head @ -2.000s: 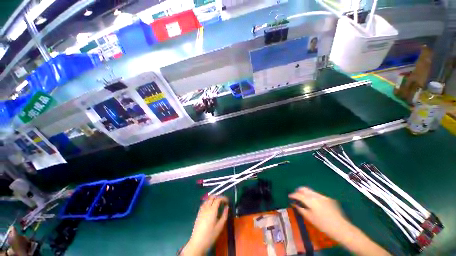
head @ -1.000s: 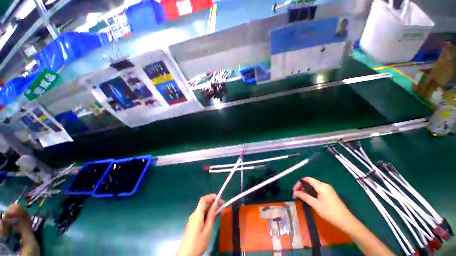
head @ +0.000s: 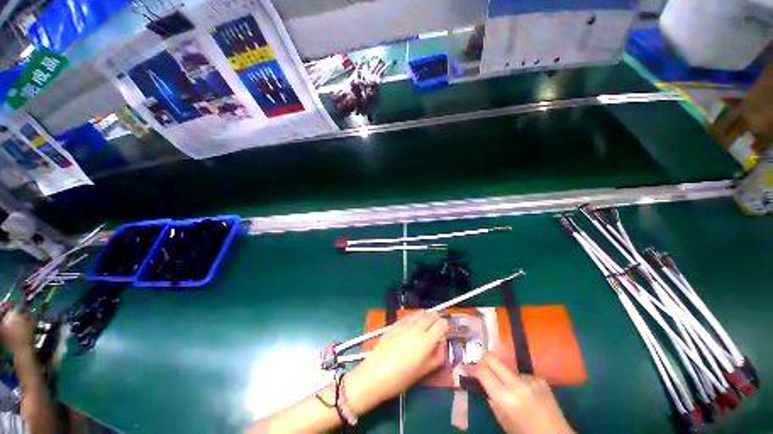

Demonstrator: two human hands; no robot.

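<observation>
My left hand (head: pixel 407 349) lies over the left part of the orange board (head: pixel 555 343), fingertips at the small metallic fixture (head: pixel 471 351). It holds a white cable assembly (head: pixel 479 290); one leg points up and right, the other runs under the hand. The cable's red-black plug (head: pixel 330 355) sticks out left of the hand. My right hand (head: pixel 514 392) is at the fixture's lower right edge, fingertips close together; whether it holds something small cannot be told. The wire ends at the fixture are hidden by my fingers. Pale tape hangs off the board's near edge.
A pile of black parts (head: pixel 436 278) lies behind the board. Two more white cables (head: pixel 424 240) lie beyond it. A bundle of white harnesses (head: pixel 657 314) lies at right. A divided blue tray (head: pixel 188 252) with black parts stands at left. Another person's arm (head: pixel 34 373) is at far left.
The left hand has moved with the cable from left of the board onto the fixture, and the plug now points left. The right hand has moved in from the board's far right edge.
</observation>
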